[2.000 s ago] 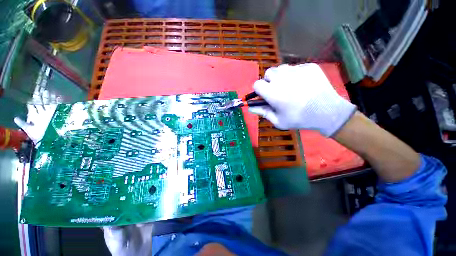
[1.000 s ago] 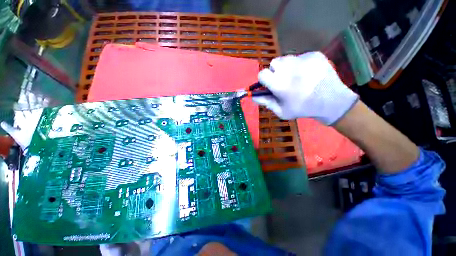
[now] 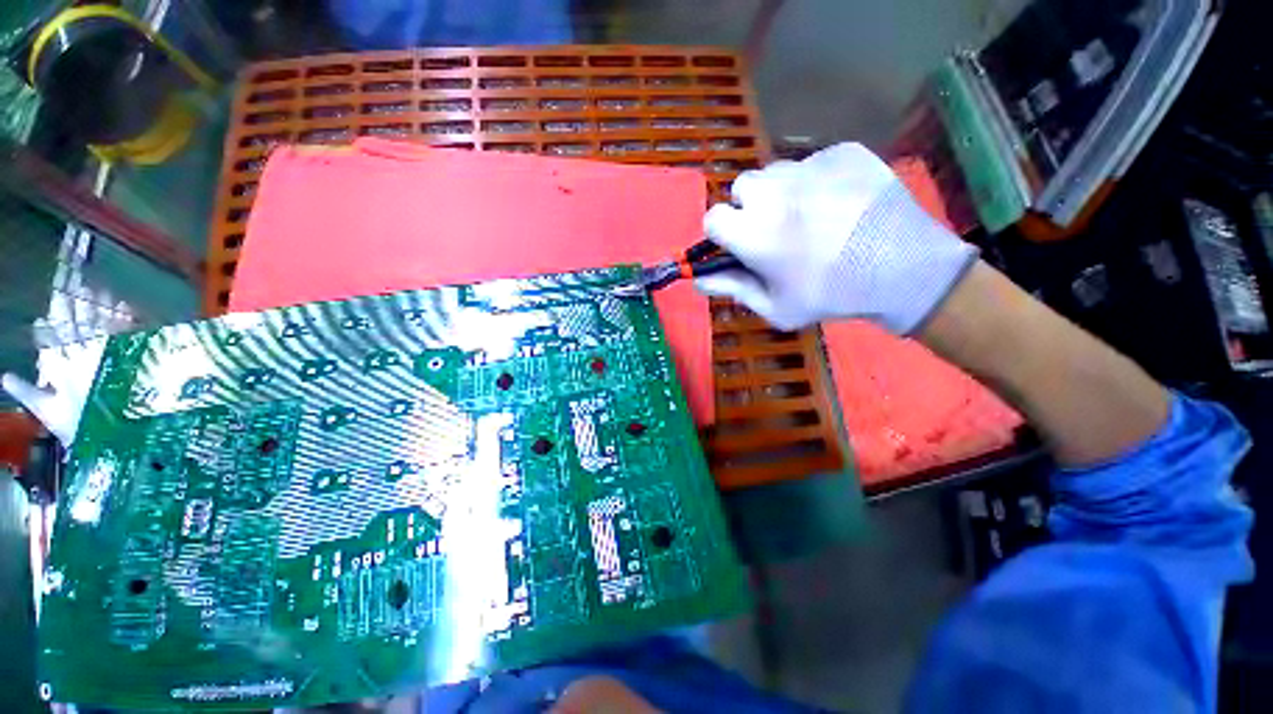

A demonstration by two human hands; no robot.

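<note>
A large green printed circuit board (image 3: 398,474) is tilted in front of me, with silvery pads, tracks and dark and red round spots. My right hand (image 3: 824,244), in a white knit glove, is closed on small cutters with black and orange-red handles. The cutters (image 3: 667,275) have their metal jaws at the board's far right corner. My left hand is not visible; the board hides the area where it was. A white glove (image 3: 63,386) shows past the board's left edge, partly hidden; I cannot see an arm in it.
A pinkish-red foam sheet (image 3: 461,216) lies on an orange-brown slotted tray (image 3: 559,101) behind the board. More red foam (image 3: 907,412) lies to the right. Metal-edged panels (image 3: 1103,126) stand at the upper right. A yellow ring (image 3: 168,133) is at the upper left.
The board sits slightly lower and further left in view. The gloved hand seen under its near edge is now hidden. My right hand and the cutters remain at the far right corner.
</note>
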